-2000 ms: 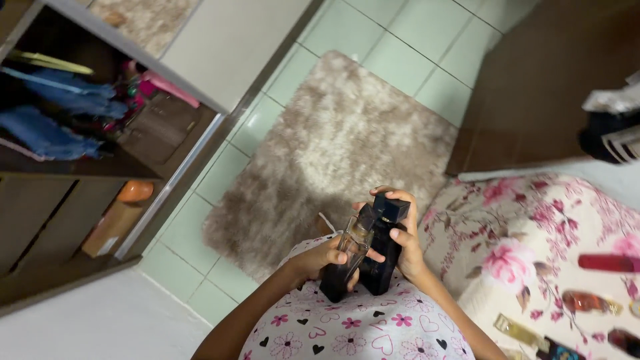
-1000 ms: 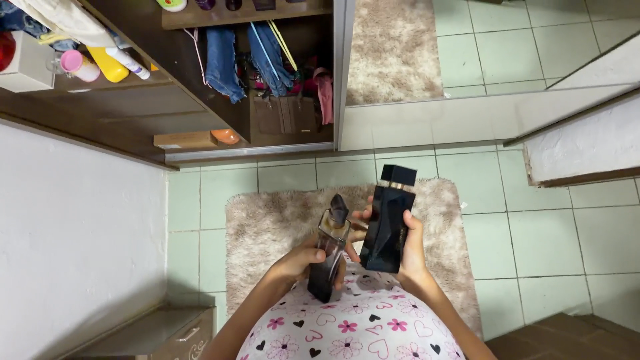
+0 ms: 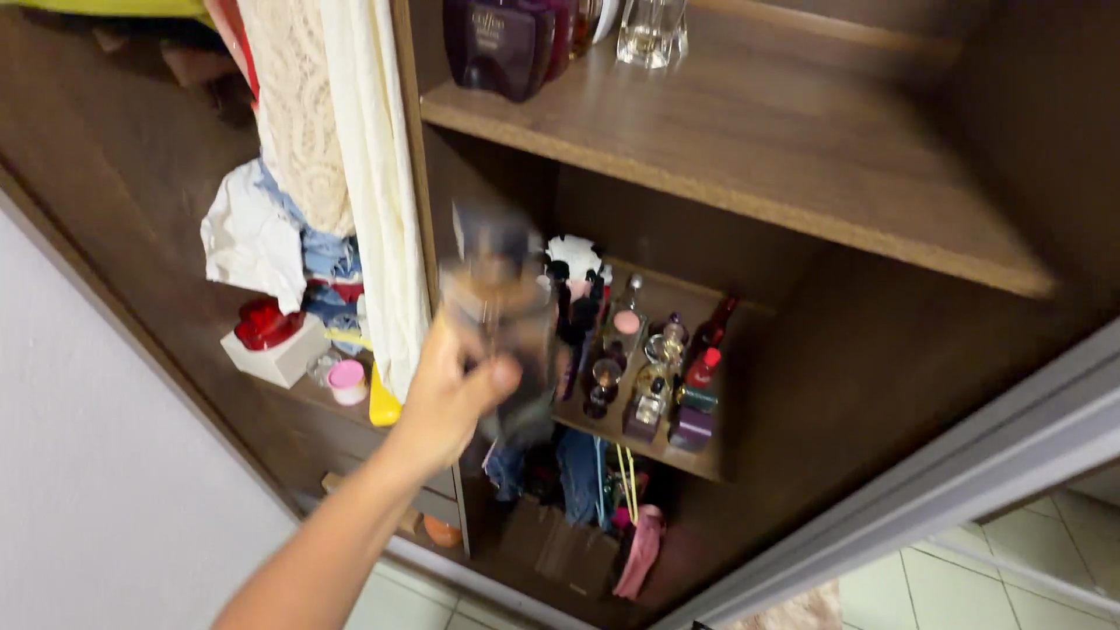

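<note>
My left hand [image 3: 459, 385] is raised inside the wardrobe, closed around a glass perfume bottle [image 3: 516, 350] with a dark cap, blurred by motion. The bottle is upright, below the upper shelf and in front of the lower one. Behind it, on the lower shelf [image 3: 582, 404], stand several perfume bottles, among them one with a red cap [image 3: 703, 367]. On the upper shelf [image 3: 744, 131] are a dark purple bottle [image 3: 499, 44] and a clear glass bottle [image 3: 652, 35]. My right hand is out of view.
To the left hang a lace garment [image 3: 302, 122] and a cream cloth [image 3: 367, 192]. Below them are a white box [image 3: 280, 352] with a red item, a pink-lidded jar [image 3: 347, 382] and a yellow bottle [image 3: 383, 401]. The wardrobe door frame [image 3: 892, 490] runs along the right.
Both hands held bottles low before my body; now my left hand holds one up inside the wardrobe. The right hand and the black bottle have left the view, which has swung to the shelves.
</note>
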